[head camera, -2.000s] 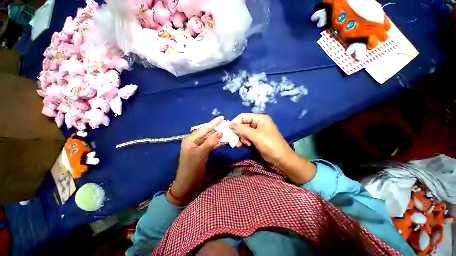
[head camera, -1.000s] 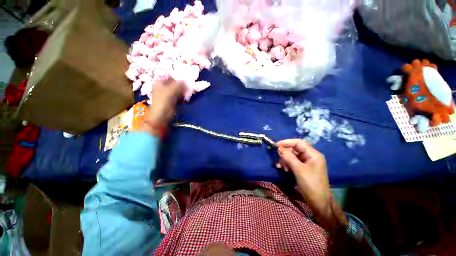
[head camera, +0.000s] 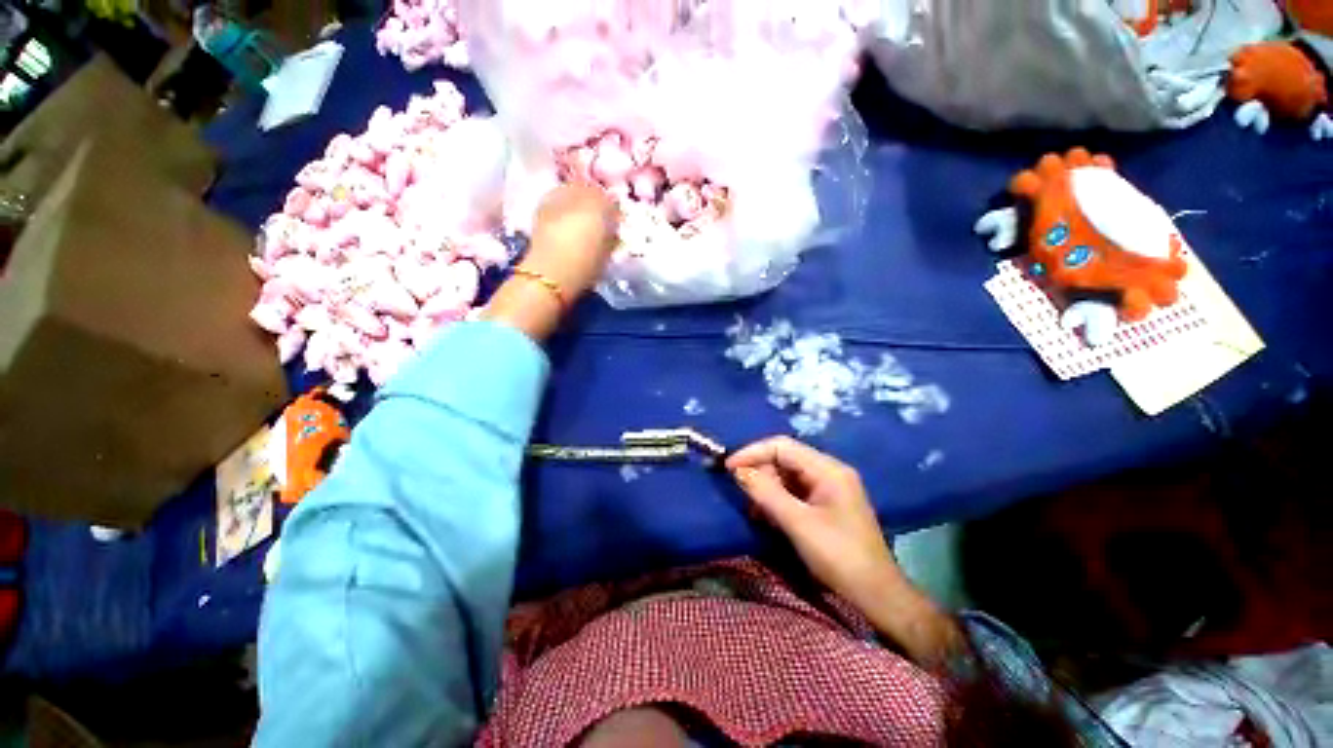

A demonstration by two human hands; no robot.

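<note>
My left hand [head camera: 575, 241] reaches to the near left side of the open clear plastic bag [head camera: 716, 278], by the pink plush pieces [head camera: 643, 183] in it. Its fingers are blurred, and whether they hold a piece cannot be told. My right hand [head camera: 819, 512] is near the table's front edge, thumb and fingertips pinched at the dark right end of a thin speckled cord [head camera: 607, 453]. The cord lies on the blue cloth, doubled near that end; my left sleeve hides its left part. No needle can be made out.
A heap of pink pieces [head camera: 373, 241] lies left of the bag. White stuffing [head camera: 826, 377] lies before it. An orange plush toy [head camera: 1089, 249] rests on printed cards [head camera: 1191, 351] at right; another [head camera: 312, 446] is beside a cardboard box [head camera: 132, 307]. A pale plastic bag [head camera: 1009, 66] stands behind.
My hands have parted; my left hand went to the pink heap, then right to the bag. The white piece is no longer seen between them. My right hand moved to the cord's end.
</note>
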